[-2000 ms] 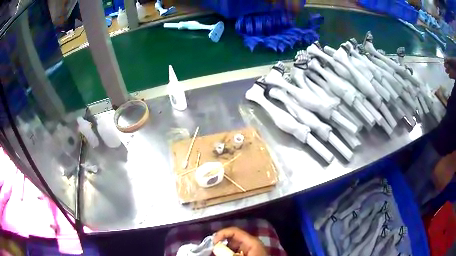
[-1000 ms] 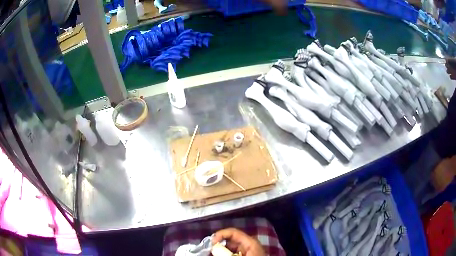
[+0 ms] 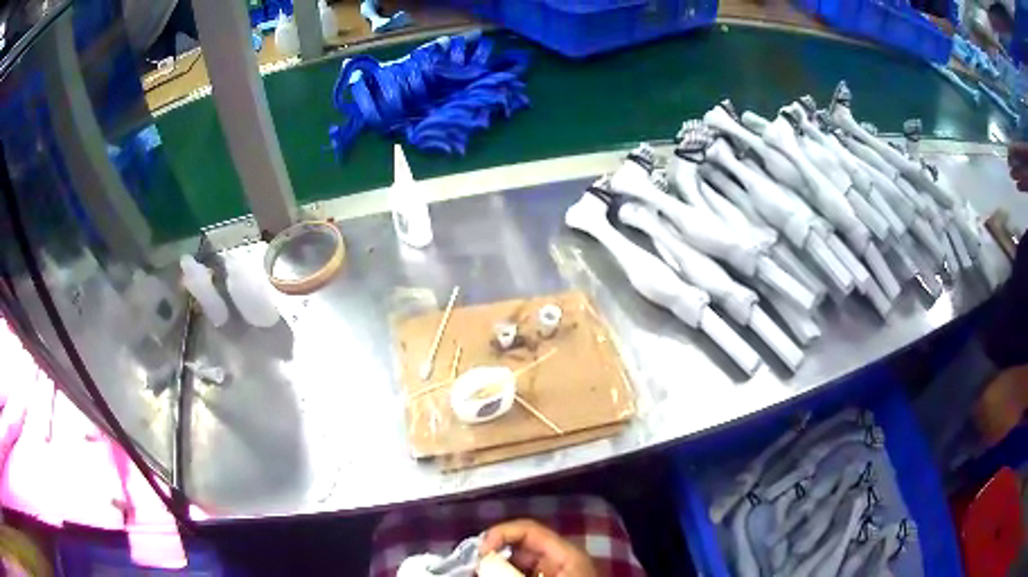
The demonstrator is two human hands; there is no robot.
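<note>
My right hand (image 3: 543,550) is at the bottom edge over the checked apron, partly cut off. A yellowish lump (image 3: 498,565) shows at its thumb and fingers. My left hand, in a white glove (image 3: 442,559), is beside it and mostly cut off. What lies between the hands is too small and cut off to tell. On the bench ahead, a cardboard pad (image 3: 564,389) in clear plastic bears a small white cup (image 3: 469,407), two small caps (image 3: 549,319) and several thin sticks (image 3: 442,331).
Grey handles (image 3: 665,276) are piled on the bench at right. A blue tote (image 3: 690,496) of grey parts stands below. A white bottle (image 3: 413,214) and a tape roll (image 3: 335,266) are behind the pad. Dark blue pieces (image 3: 434,96) lie on the green belt (image 3: 609,96). A person's arm (image 3: 1003,389) is at right.
The dark blue pile has moved left along the belt since the oldest frame, and the light-blue part has left that stretch. A blue tote shows more at the top. My hands stay nearly the same.
</note>
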